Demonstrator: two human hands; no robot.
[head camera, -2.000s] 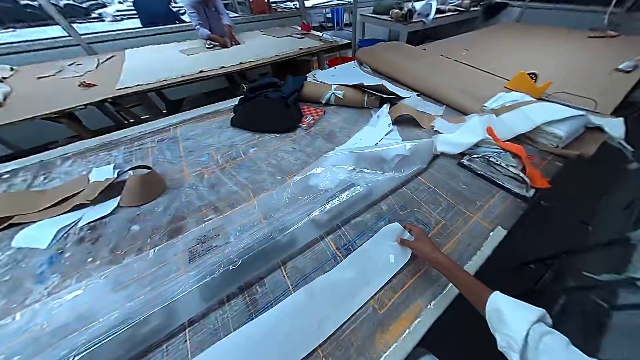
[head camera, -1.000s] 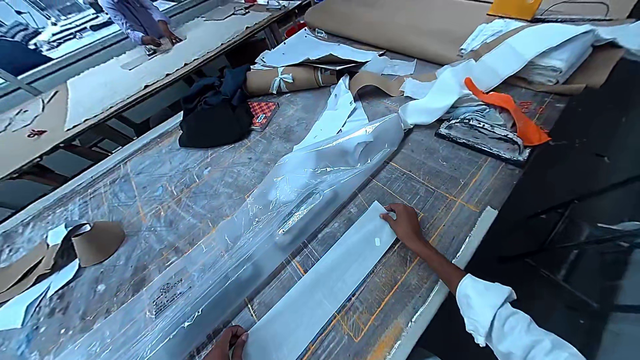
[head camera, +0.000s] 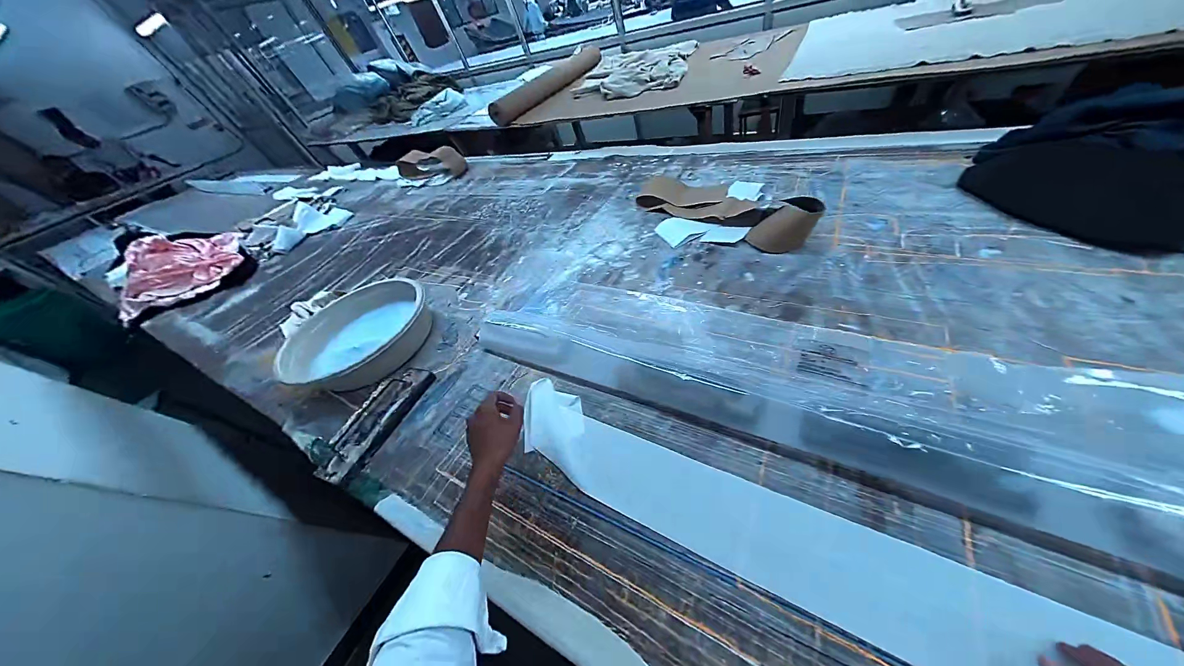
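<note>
A long white strip, fabric or paper, lies along the near side of the worktable, its left end curled up and crumpled. Beside that end is my left hand, fingers bent and close together; whether they pinch its edge cannot be told. Only part of my right hand shows at the bottom right, touching the strip; its fingers are mostly cut off by the frame. Behind the strip, and roughly parallel to it, a clear plastic sheet lies folded or rolled.
An oval basin of whitish liquid and a dark bar-like tool stand left of my left hand. Farther back are brown and white paper pieces, pink cloth and dark cloth. The table's edge runs near my left forearm.
The view has swung far to the left. My left hand, seen at the bottom edge one second ago, is now at the strip's curled left end. My right hand has dropped to the frame's bottom edge.
</note>
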